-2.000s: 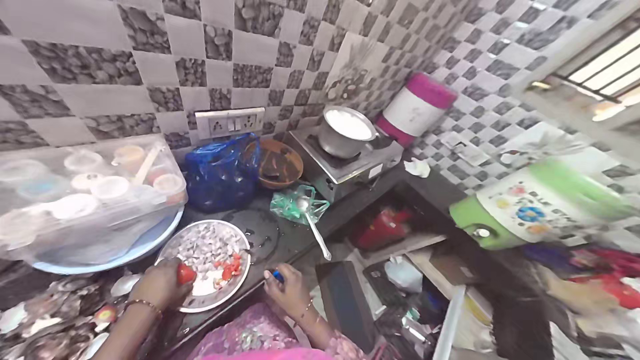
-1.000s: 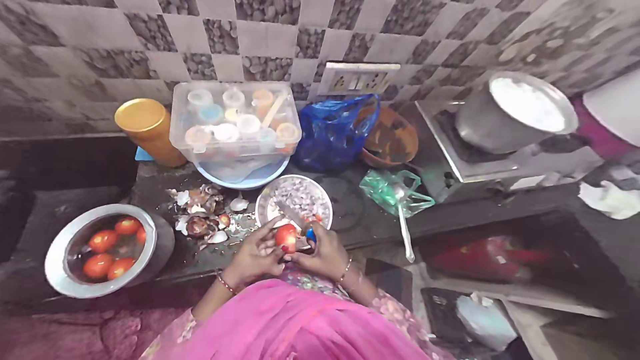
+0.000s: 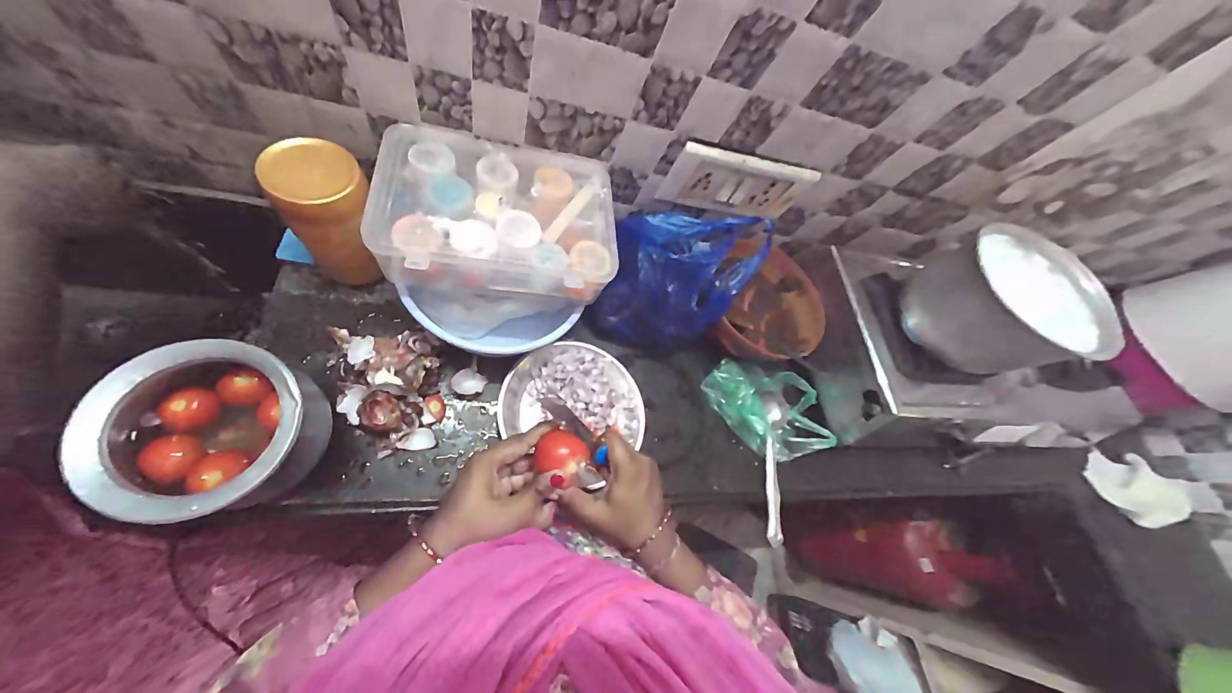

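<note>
My left hand (image 3: 493, 493) holds a red tomato (image 3: 561, 452) just in front of a round metal plate (image 3: 507, 399). In my right hand (image 3: 621, 496) is a knife with a blue handle (image 3: 602, 454); its blade (image 3: 568, 419) points up and left over the plate, close behind the tomato. Chopped onion (image 3: 582, 380) fills much of the plate. A metal pot (image 3: 82, 462) at the left holds several tomatoes (image 3: 189, 409) in water. Between pot and plate, onion peels and scraps (image 3: 390, 375) lie on the wet dark counter (image 3: 322, 472).
Behind the plate, a clear plastic box (image 3: 491, 217) of small jars rests on a blue basin (image 3: 491, 337), beside an orange container (image 3: 313, 207). Rightward are a blue plastic bag (image 3: 664, 279), a brown bowl (image 3: 813, 318), a green bag (image 3: 746, 390), a spoon (image 3: 773, 481) and a pot (image 3: 962, 308) on a stove (image 3: 871, 342).
The view has swung left, bringing in the pot of tomatoes. Two seconds ago my hands were apart at the plate's near sides; now they are together at the tomato.
</note>
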